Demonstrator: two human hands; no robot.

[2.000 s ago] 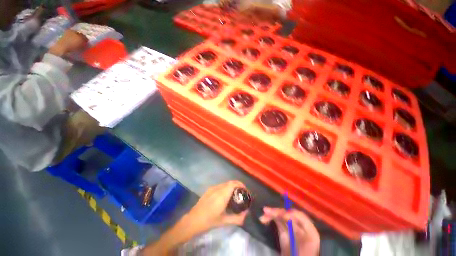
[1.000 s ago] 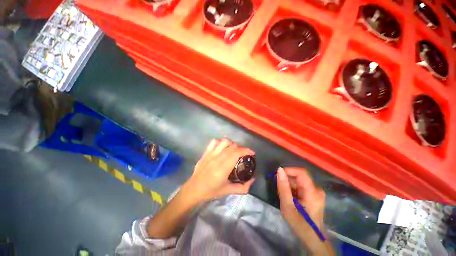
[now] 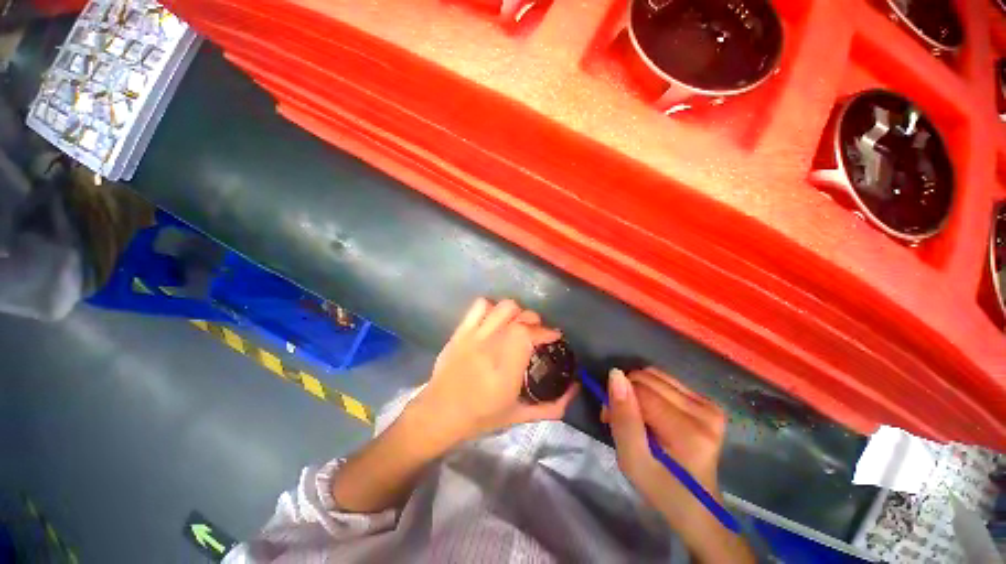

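My left hand [image 3: 480,369] grips a small round housing unit [image 3: 549,370], its dark glossy face turned up, above the front edge of the bench. My right hand [image 3: 667,424] holds a slim blue hand tool [image 3: 689,481] like a pen. The tool's tip points at the right rim of the unit; whether it touches cannot be told. A stack of red foam trays [image 3: 496,209] stands just beyond my hands. Its top tray holds dark round units [image 3: 894,163] in square pockets.
A white parts tray [image 3: 105,83] lies at the upper left, beside a person's sleeve [image 3: 39,259]. A blue bin [image 3: 292,320] with copper-coloured scraps is below the bench edge. A paper slip [image 3: 894,459] and a second parts tray [image 3: 938,512] are at the right. The green bench mat [image 3: 331,226] runs between.
The view has tilted down and moved closer to the tray stack. The blue tool's tip has come nearer the round unit, which stays in my left hand.
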